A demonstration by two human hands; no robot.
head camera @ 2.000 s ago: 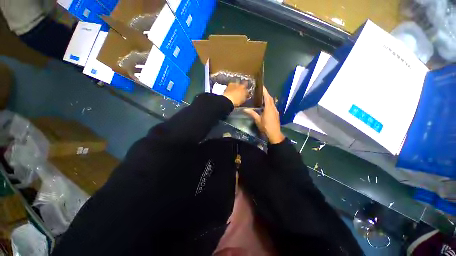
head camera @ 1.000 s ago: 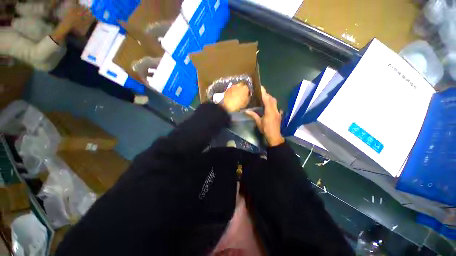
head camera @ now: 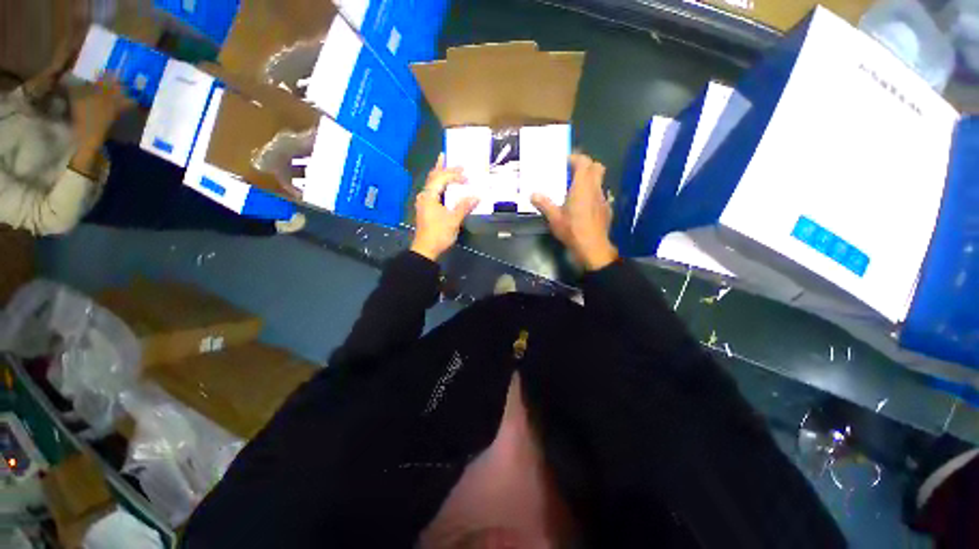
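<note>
A small inner box (head camera: 492, 88) stands on the dark green bench in front of me, its brown top flap raised at the back. Its two white side flaps are folded inward over the opening. A gap between them shows dark and shiny contents. My left hand (head camera: 438, 210) is at the box's left front side, thumb on the left white flap. My right hand (head camera: 583, 212) is at the right front side, thumb at the right white flap. Both hands hold the box between them.
Open blue and white boxes (head camera: 358, 172) with shiny plastic inside stand at left. White and blue retail boxes (head camera: 843, 161) stand at right. Another person (head camera: 43, 161) reaches in at far left. Brown cartons (head camera: 177, 322) and clear plastic bags (head camera: 161, 440) lie lower left. Scraps litter the bench edge.
My left hand has come out of the box and moved to its left side. The white side flaps are now folded inward. At far left, the other person's hand has moved to a blue and white box.
</note>
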